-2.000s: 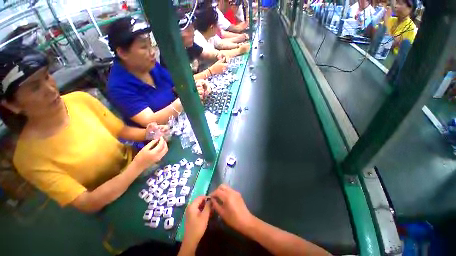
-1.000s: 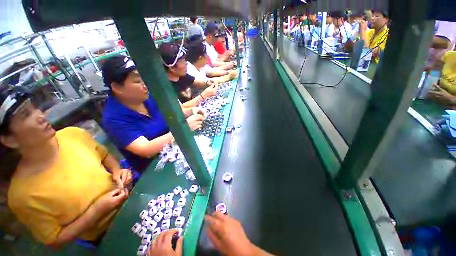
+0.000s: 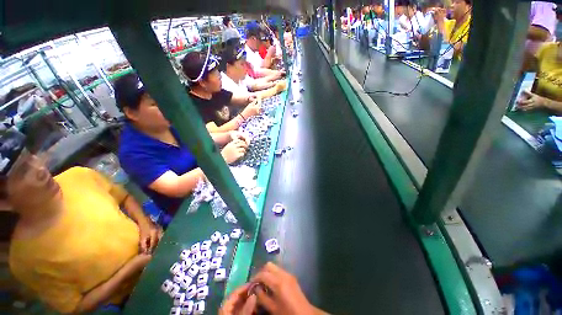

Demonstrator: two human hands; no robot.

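Note:
My left hand is at the bottom edge, partly cut off, and holds a small dark-looking unit with the fingertips. My right hand is beside it with its fingers on the same unit, whose details are hidden and blurred. Two white squarish units with dark centres lie on the dark belt ahead of my hands, a nearer one and a farther one. A loose pile of white housings lies on the green side table to the left.
A green post slants up at the left, with clear plastic pieces behind it. Another thick post stands right of the belt. A person in yellow sits close on the left, with several others beyond.
My left hand has moved from the pile of housings to meet my right hand at the unit. My right hand has left the nearer white unit on the belt.

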